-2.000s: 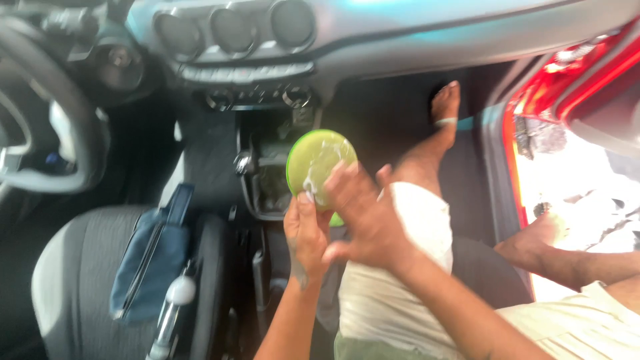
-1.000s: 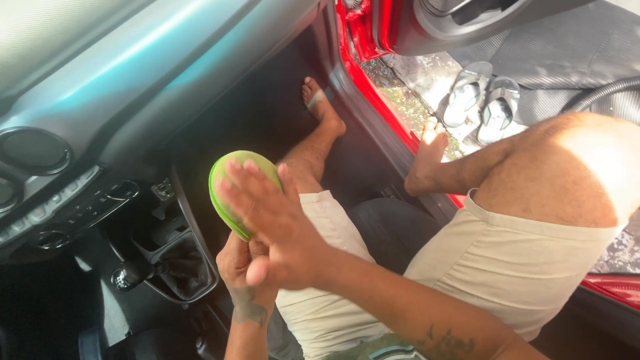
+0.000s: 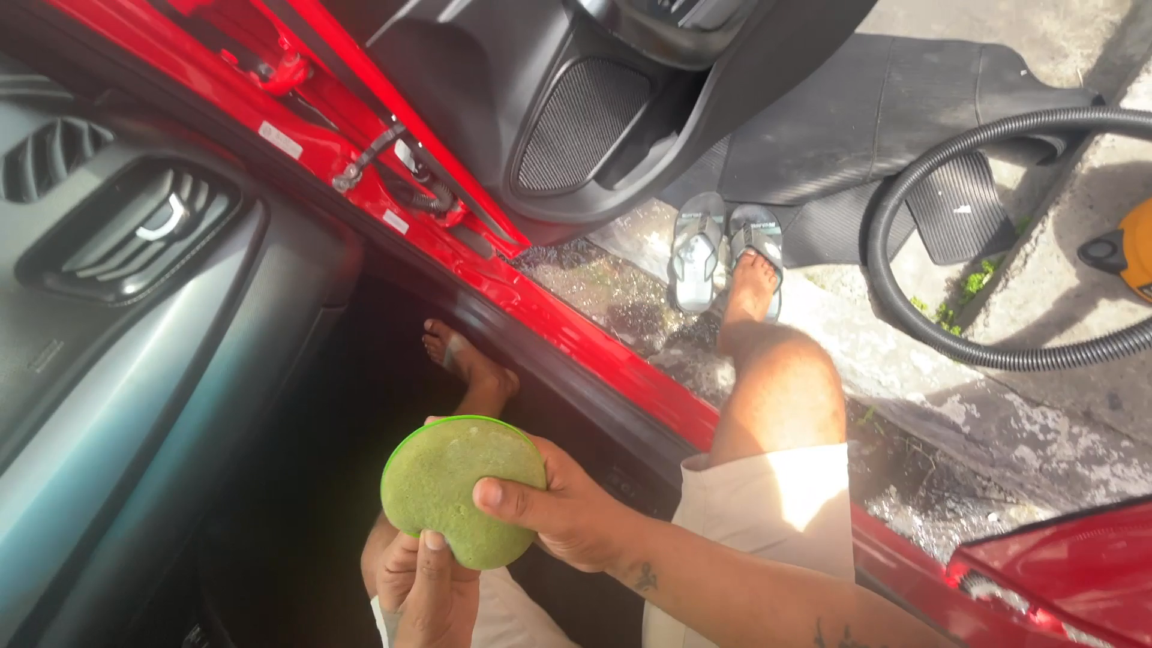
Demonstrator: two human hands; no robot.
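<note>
A round green applicator pad with a brighter green rim is held between both my hands above my lap. My left hand grips its lower edge, the thumb on the face turned up to the camera. From the right side my right hand holds it, with the thumb pressed on the same face and the fingers behind. The pad bends inward at its bottom edge near my left thumb. Parts of both hands' fingers are hidden behind it.
The dashboard with an air vent lies at left. A red door sill runs diagonally beside my legs, below the open door. Outside are flip-flops, one foot on one of them, black mats and a ribbed hose.
My right hand has moved off the pad's face and now grips its side. One foot has moved from the sill onto a flip-flop outside. The view has swung right toward the door.
</note>
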